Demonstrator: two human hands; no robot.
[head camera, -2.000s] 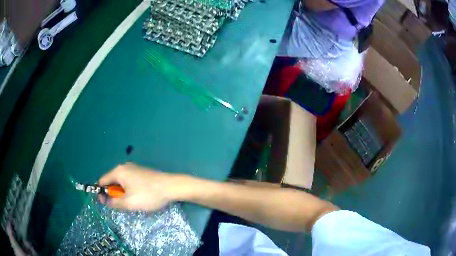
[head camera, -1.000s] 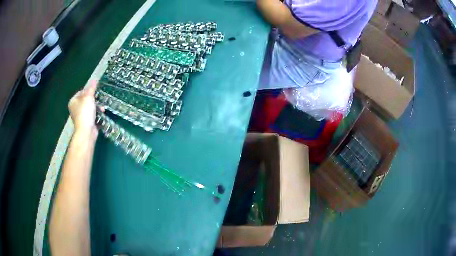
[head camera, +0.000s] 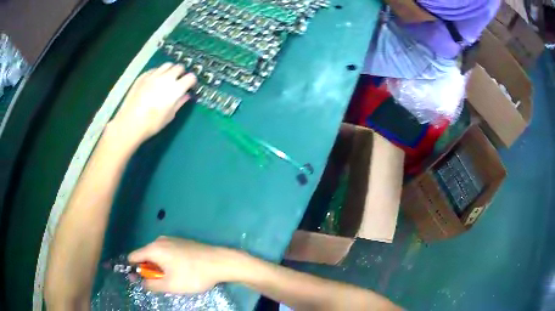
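Observation:
Board strips (head camera: 234, 36) lie in slanting rows at the top of the bench. My left hand (head camera: 155, 97) is at the near edge of the lowest board strip (head camera: 218, 100), its fingertips touching or just over it; whether they grip it is unclear. My right hand (head camera: 182, 265) is closed on the orange-handled diagonal cutters (head camera: 149, 271), jaws pointing left, at the bottom. Bubble wrap (head camera: 176, 300) lies below that hand, cut off by the lower edge. Thin green edge rails (head camera: 246, 140) lie below the strips.
Small dark pads (head camera: 302, 178) lie on the green bench (head camera: 201, 182). A pale strip (head camera: 79, 152) borders the darker conveyor at left. Open cardboard boxes (head camera: 382, 188) stand on the floor at right. A person in purple (head camera: 468, 21) sits beyond the bench, with a clear plastic bag (head camera: 435, 94) alongside.
Since one second ago, the lowest strip has moved up against the others, with my left hand beside it. The view has shifted, bringing my right hand with the cutters back into the picture.

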